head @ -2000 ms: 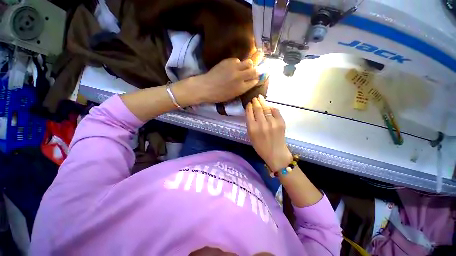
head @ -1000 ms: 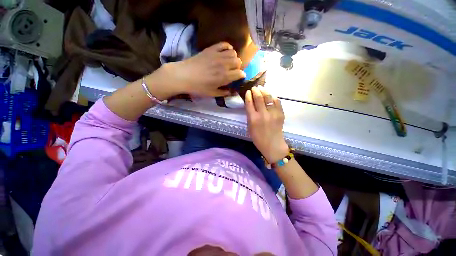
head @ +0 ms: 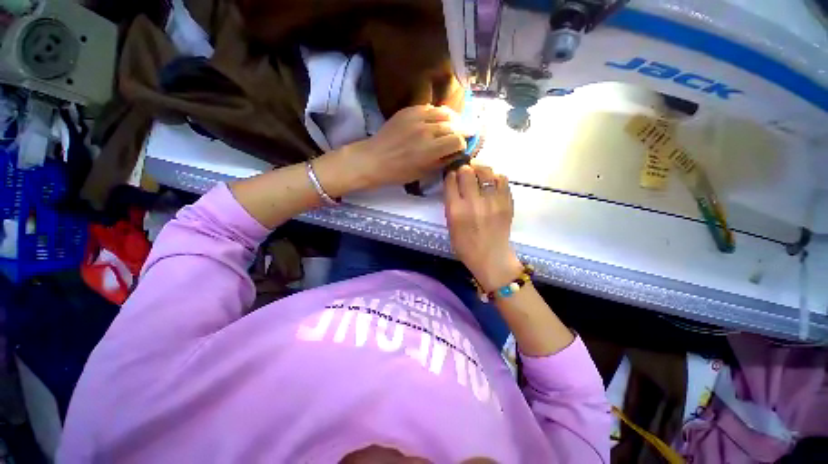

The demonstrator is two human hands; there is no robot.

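Note:
The brown garment [head: 399,54] lies heaped left of the needle, with a white part [head: 334,95] showing. My left hand [head: 419,140] is on the garment just below and left of the presser foot [head: 481,83], fingers bent and closed on its edge. My right hand [head: 478,204] pinches a small dark edge of the garment between thumb and fingertips, close to my left fingertips. A bit of blue shows between the hands and the needle; I cannot tell what it is. Bright lamp glare hides the stitching point.
The white JACK machine [head: 726,54] stands over the bed. Yellow printed paper [head: 655,154] and green-and-orange snips [head: 715,225] lie right of the needle. A blue basket [head: 45,213] and red-and-white bag [head: 116,258] are at left. Pink cloth [head: 754,408] hangs lower right.
My left hand moved left, then back right to the needle. More blue showed by the needle a second ago. My right hand stayed nearly in place, and more of the white part shows now.

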